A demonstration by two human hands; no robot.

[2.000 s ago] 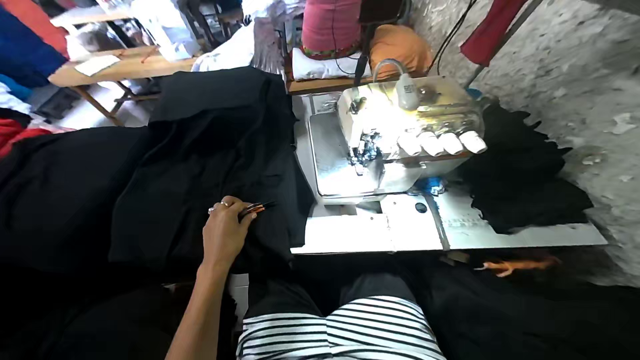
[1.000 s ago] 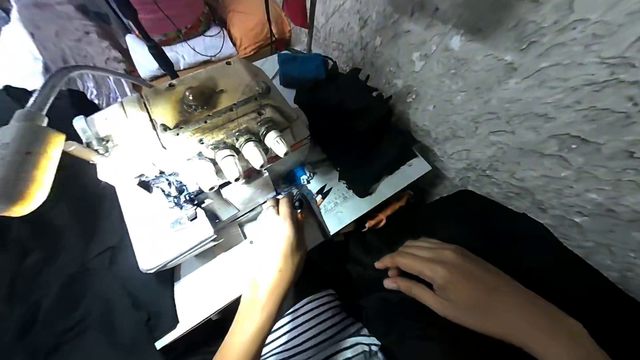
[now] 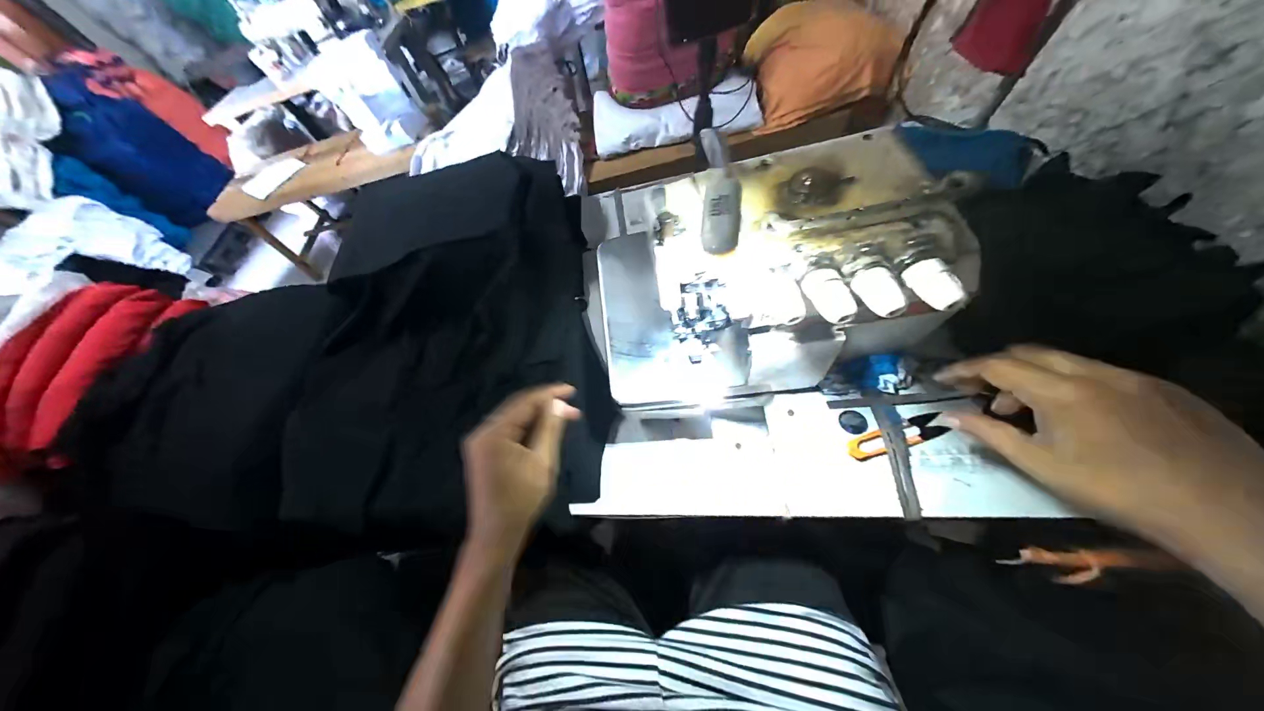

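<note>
Over the front edge of the black fabric (image 3: 425, 395) is my left hand (image 3: 518, 454), blurred, thumb near the curled fingers; whether it holds anything is unclear. My right hand (image 3: 1066, 425) reaches over the right of the white machine table (image 3: 691, 484), fingers apart, near the black cloth pile (image 3: 1106, 267). Just left of its fingertips lie thread snips (image 3: 871, 444) with an orange handle and dark blades, beside a grey strip (image 3: 899, 464) and a dark round disc (image 3: 852, 422). The overlock sewing machine (image 3: 770, 286) stands lit between my hands.
A lamp (image 3: 722, 209) hangs over the machine. A small blue item (image 3: 882, 373) lies at its front right. Behind are a wooden bench (image 3: 336, 178), an orange sack (image 3: 825, 59) and a white cushion (image 3: 676, 118). Red fabric (image 3: 79, 355) is at left; a rough wall (image 3: 1145, 109) rises at right.
The orange-handled snips, in my left hand two seconds ago, now lie on the table. My left hand has moved from the machine table back over the black fabric. The view has swung back left.
</note>
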